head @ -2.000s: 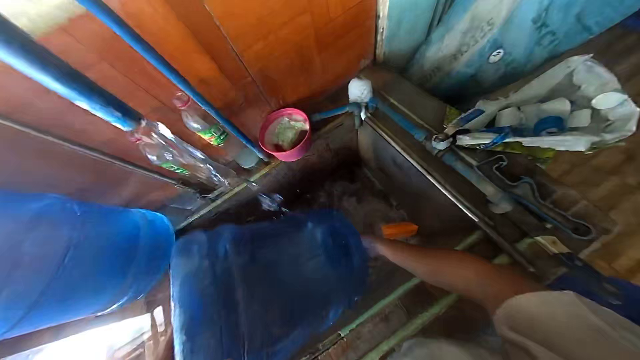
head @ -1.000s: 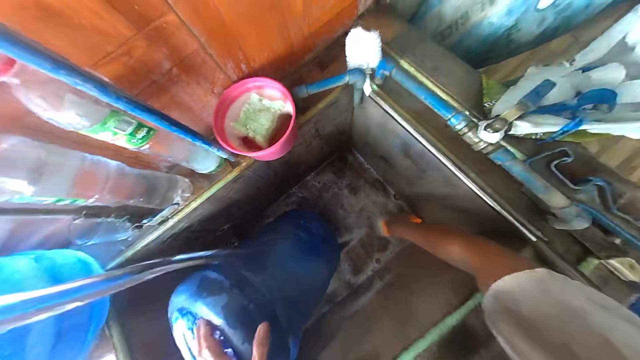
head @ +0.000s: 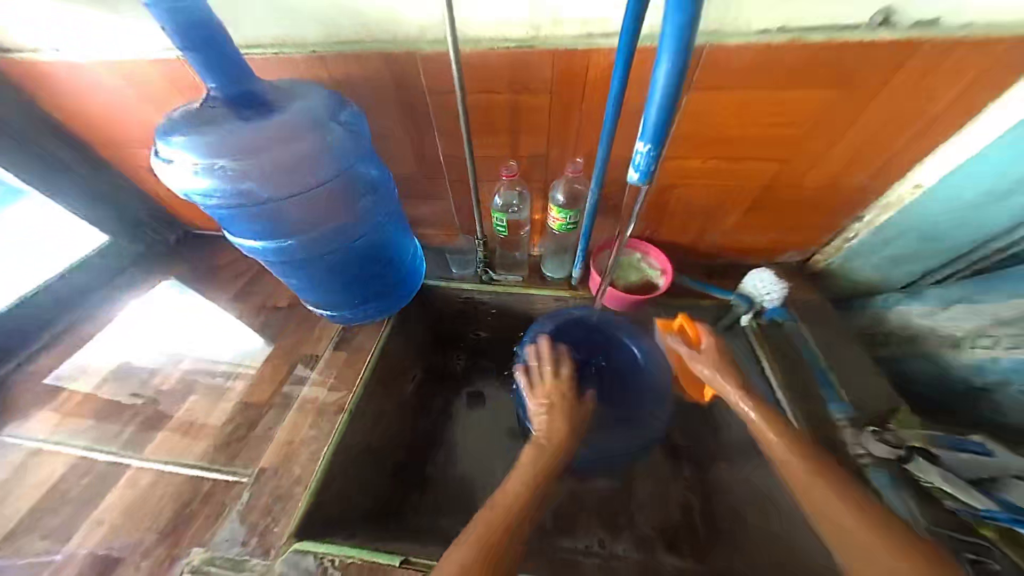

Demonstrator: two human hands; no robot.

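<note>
A blue water jug (head: 620,400) stands in the dark sink basin (head: 432,488), seen from above, under a stream of water falling from a blue pipe (head: 654,120). My left hand (head: 552,392) lies on the left part of the jug's top with its fingers spread. At the jug's right side, my right hand (head: 704,360) grips an orange scrub brush (head: 678,364); its bristles are not clear to see.
Another blue water jug (head: 312,208) with a pump or pipe at its neck stands on the tiled counter (head: 184,400) at left. Behind the basin are two plastic bottles (head: 512,224), a pink tub (head: 632,276) and a thin blue pipe (head: 612,144). A white-topped fitting (head: 762,288) is at right.
The jug in the basin has gone from lying on its side to standing. My left hand has moved onto its top. The orange brush has come up out of the basin's depth in my right hand.
</note>
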